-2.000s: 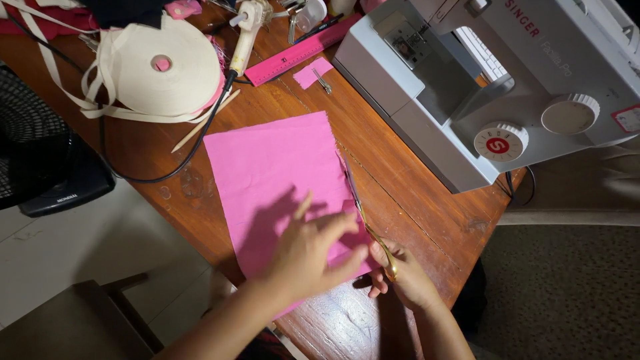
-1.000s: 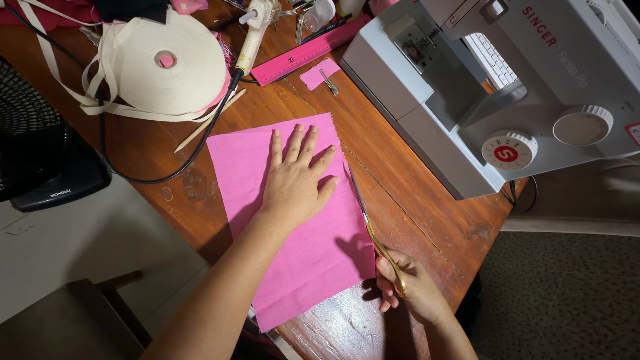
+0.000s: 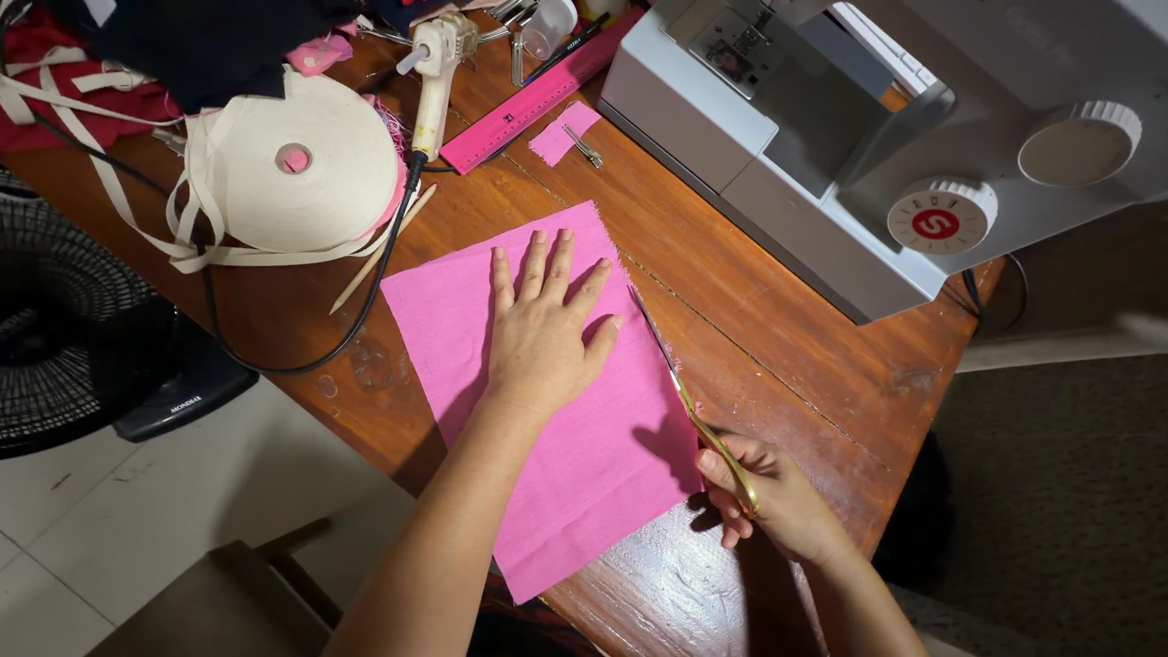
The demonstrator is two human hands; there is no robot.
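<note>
A rectangle of pink fabric (image 3: pixel 602 456) lies flat on the wooden table, its near corner reaching past the table's edge. Spread on its upper half, palm down with fingers apart, is my left hand (image 3: pixel 545 333). My right hand (image 3: pixel 766 493) grips the gold handles of a pair of scissors (image 3: pixel 686 399) at the fabric's lower right corner. The scissor blades lie along the fabric's right edge, pointing up and away, and look nearly closed. Small pink thread bits lie beside the blades.
A Singer sewing machine (image 3: pixel 703 173) stands at the right. Behind the fabric are a pink ruler (image 3: pixel 538 96), a pink scrap (image 3: pixel 558 137) with a metal clip (image 3: pixel 584 146), a glue gun (image 3: pixel 433 87), its black cord, a wooden stick (image 3: pixel 379 255) and a roll of cream tape (image 3: pixel 246 182). A fan (image 3: pixel 64 319) stands left.
My left hand was raised and blurred near the scissors two seconds ago; it moved up and left and now lies flat on the fabric. My right hand has kept hold of the scissors.
</note>
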